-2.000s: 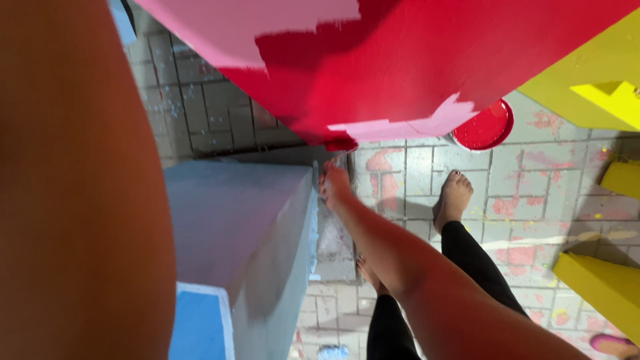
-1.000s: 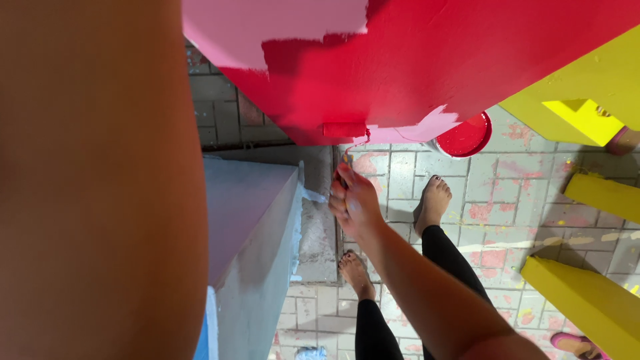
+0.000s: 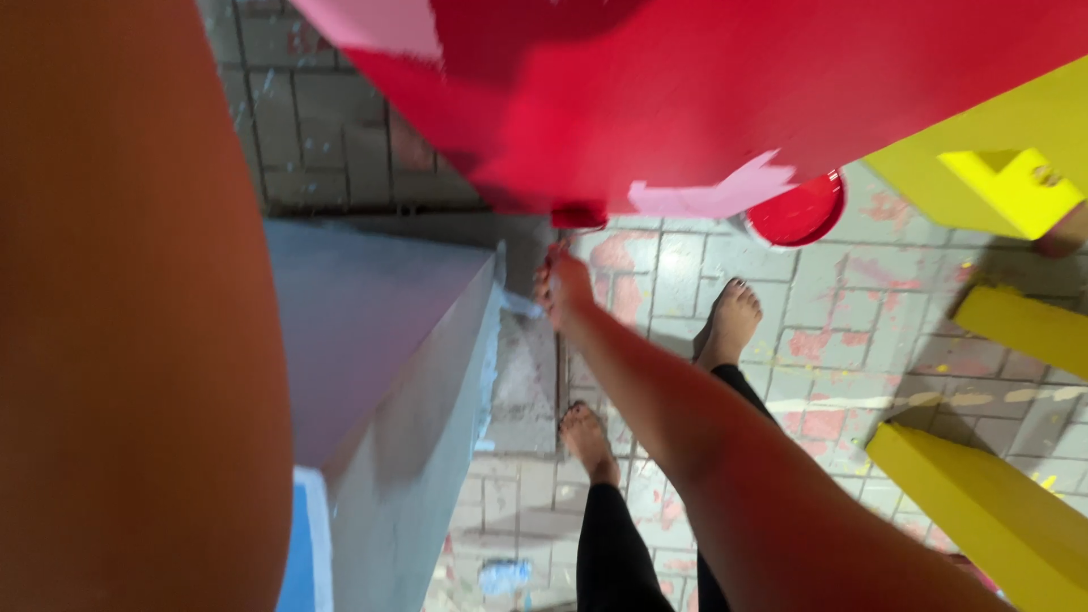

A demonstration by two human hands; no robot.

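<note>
My right hand (image 3: pixel 565 285) grips the handle of a small paint roller (image 3: pixel 580 214), its red, wet-looking sleeve against the lower edge of a large painted surface (image 3: pixel 680 93). Most of that surface is red; a pink patch (image 3: pixel 378 30) shows at its upper left and a jagged pink strip (image 3: pixel 705 194) along the bottom edge, right of the roller. Beside the strip stands an open bucket of red paint (image 3: pixel 799 212), partly covered by the surface. My left arm fills the left side, close to the camera; its hand is out of sight.
A blue-grey painted block (image 3: pixel 399 340) stands left of my right hand. My bare feet are on paint-spotted paving (image 3: pixel 824 340). Yellow blocks (image 3: pixel 977 501) lie at the right, and another person's foot (image 3: pixel 1067 231) shows by a yellow form (image 3: pixel 1011 191).
The left end of the pink strip, visible two seconds ago, is now red. My right hand has stayed at the surface's lower edge with the roller. The view has shifted somewhat.
</note>
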